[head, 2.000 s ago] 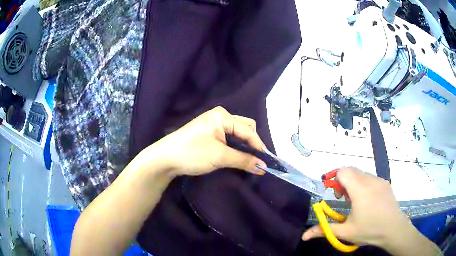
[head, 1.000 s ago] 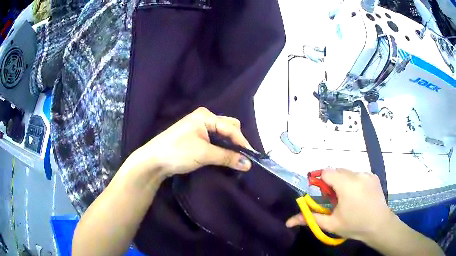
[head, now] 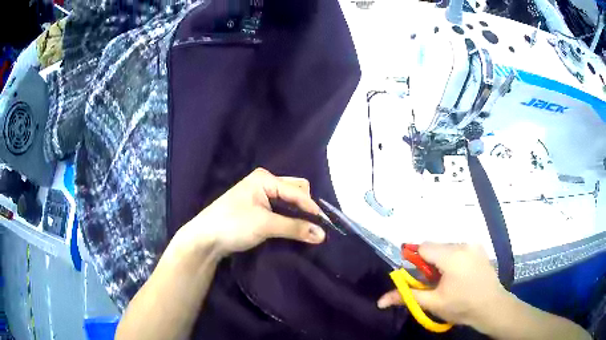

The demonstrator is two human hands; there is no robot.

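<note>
A dark plum garment body (head: 266,99) lies over the left part of the white table, with a grey plaid part (head: 126,159) along its left side. My left hand (head: 256,212) pinches an edge of the plum fabric between thumb and fingers. My right hand (head: 452,275) holds scissors (head: 415,285) with one red and one yellow handle loop. The silver blades point up and left, their tips beside my left fingertips. The blades look slightly apart. Whether fabric lies between them is hard to tell.
A white sewing machine (head: 458,86) with "JACK" lettering stands at the right. A dark binding strip (head: 488,206) runs from its needle area over the table's front edge. A ruler-marked strip (head: 558,255) follows that edge. A blue item (head: 101,328) shows at the lower left.
The machine and table have shifted left and slightly down in view. The scissors' blades now show apart near my left fingertips. Both hands keep their holds.
</note>
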